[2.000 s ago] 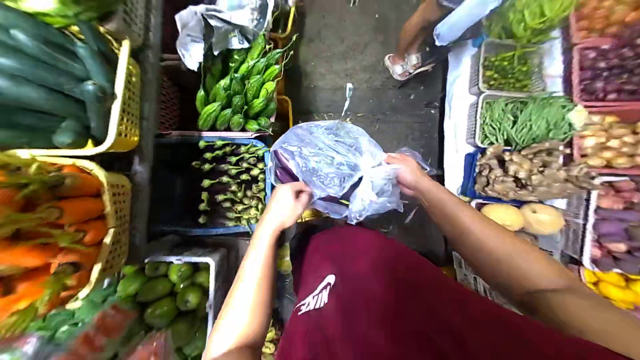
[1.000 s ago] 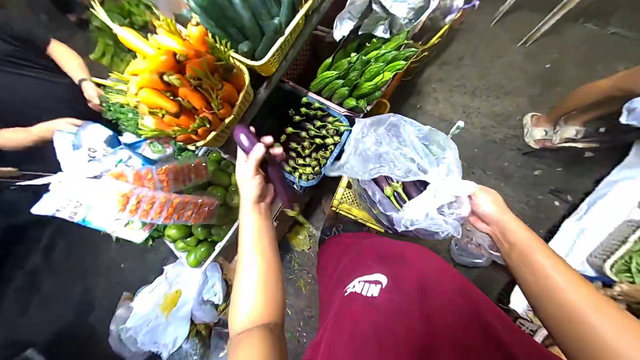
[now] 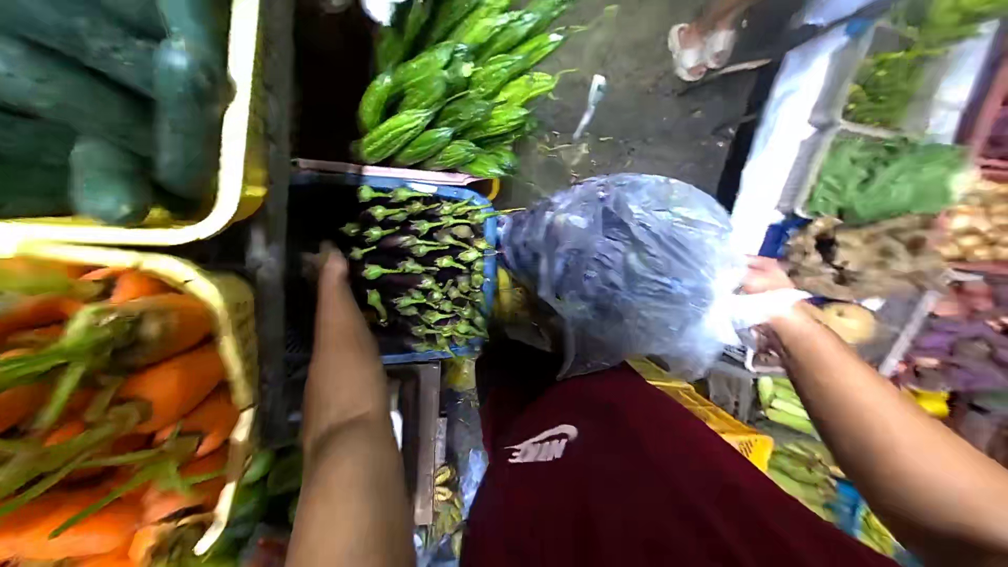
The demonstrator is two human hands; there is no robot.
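My right hand (image 3: 768,295) grips the gathered top of a clear plastic bag (image 3: 630,268), which hangs in front of me. Dark shapes show dimly through its film. My left hand (image 3: 324,264) reaches into the dark left side of a blue plastic crate (image 3: 490,276), beside the eggplants (image 3: 417,268) that lie there with their green stems toward the right. That hand is blurred and in shadow, so its fingers and anything in them cannot be made out.
Yellow baskets of carrots (image 3: 173,362) and large dark green vegetables (image 3: 102,110) stand at left. Ridged green gourds (image 3: 465,87) lie beyond the crate. A yellow crate (image 3: 709,409) is below the bag. More produce trays (image 3: 823,157) line the right; a person's foot (image 3: 701,51) shows at the top.
A second ago my left hand held up one eggplant beside the crate; now it is down inside the crate. My right hand still holds the bag. The view has swung round.
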